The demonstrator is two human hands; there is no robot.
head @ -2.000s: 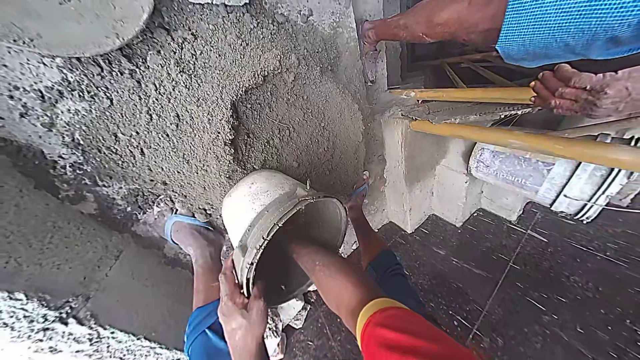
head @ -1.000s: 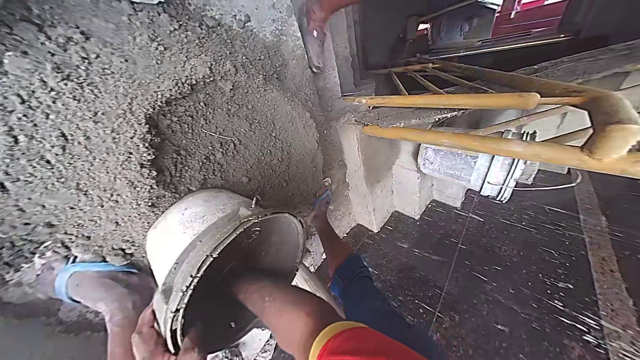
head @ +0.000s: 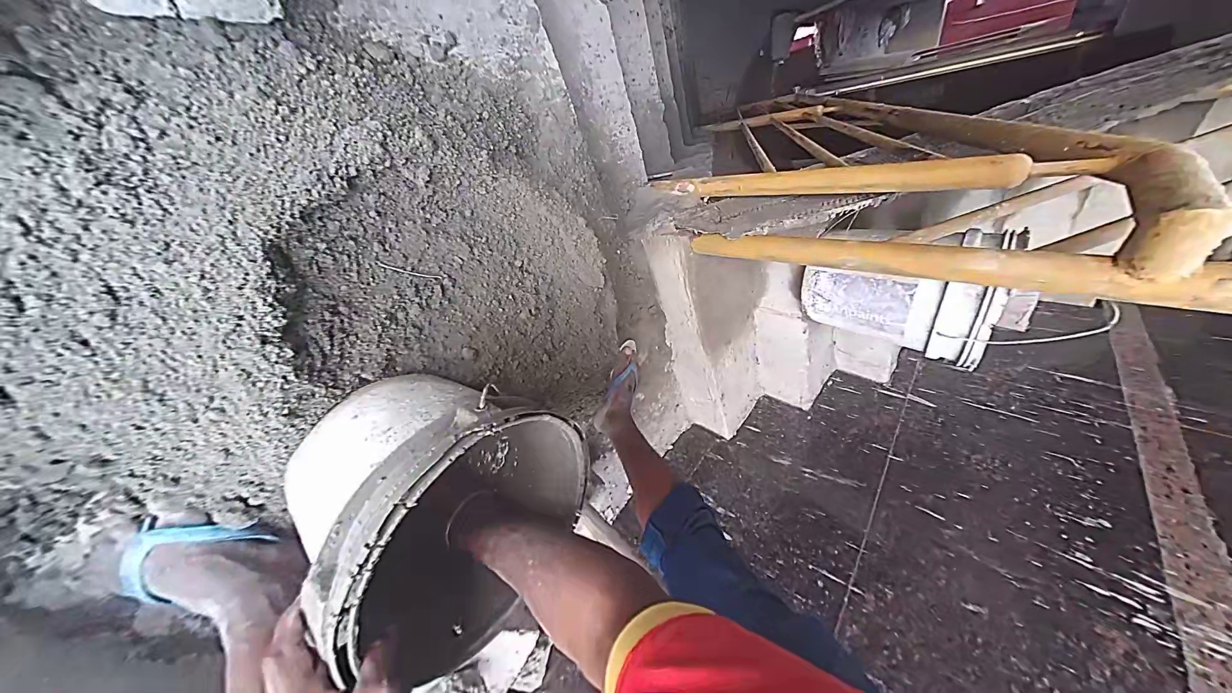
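Note:
A white plastic bucket, smeared with cement at its rim, lies tilted over on its side between my feet, its mouth toward me. My left hand grips the near left part of its rim. My right arm, in a red sleeve with a yellow cuff, reaches into the bucket; the hand itself is hidden in the dark inside, so its hold cannot be seen. Beyond the bucket spreads a heap of grey mortar mix with a hollow in it, and a thin wire or strand lies on top.
Yellow railing pipes cross at the upper right above concrete steps. Behind them a paint bucket with a wire handle lies on its side. Dark splattered floor tiles stretch along the right. My sandalled feet flank the bucket.
The view has shifted to the right and the co-worker's foot at the top has gone out of sight. My left hand stays at the bucket's rim and my right arm stays inside it.

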